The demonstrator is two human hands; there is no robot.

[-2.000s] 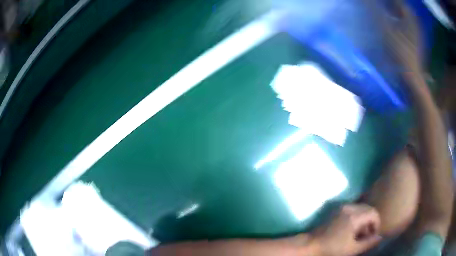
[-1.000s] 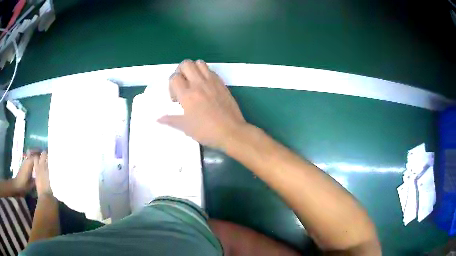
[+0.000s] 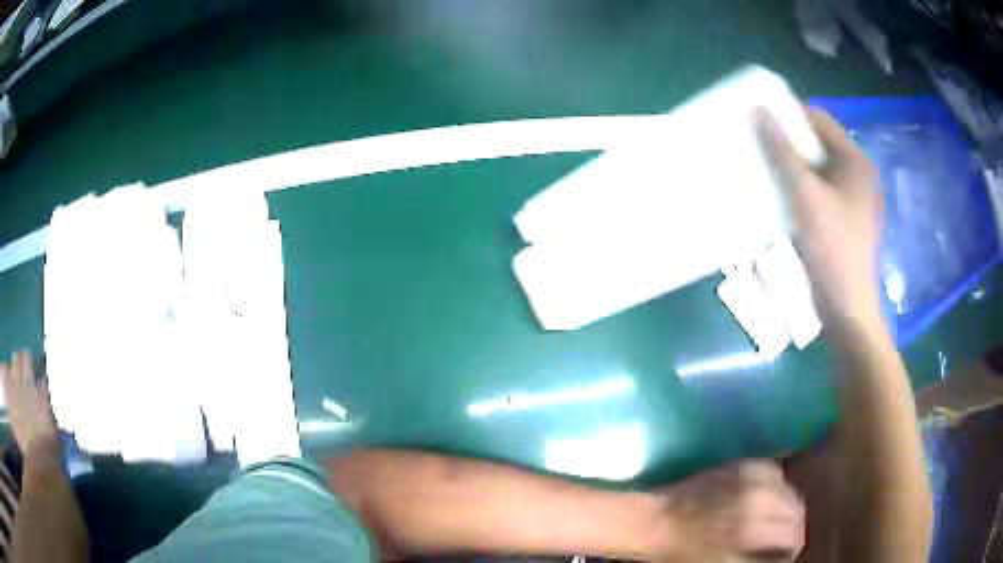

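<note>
My right hand is shut on a flat white carton at the right. The piece is blurred, has two tabs at its left end and may be more than one sheet. It is above the green bench, partly over small white slips. My left hand is a blurred fist at the bench's near edge, below the slips; nothing shows in it. Two white carton stacks stand side by side at the left, the outer one and the inner one.
A blue bin with clear bags is at the right. A white strip crosses the green bench. Another person's hand is at the far left beside the stacks. A small pale scrap lies near the inner stack.
A second ago my right hand was on the inner carton stack; it has moved right with a carton. My left fist has come into view. The view has turned right, showing more of the blue bin.
</note>
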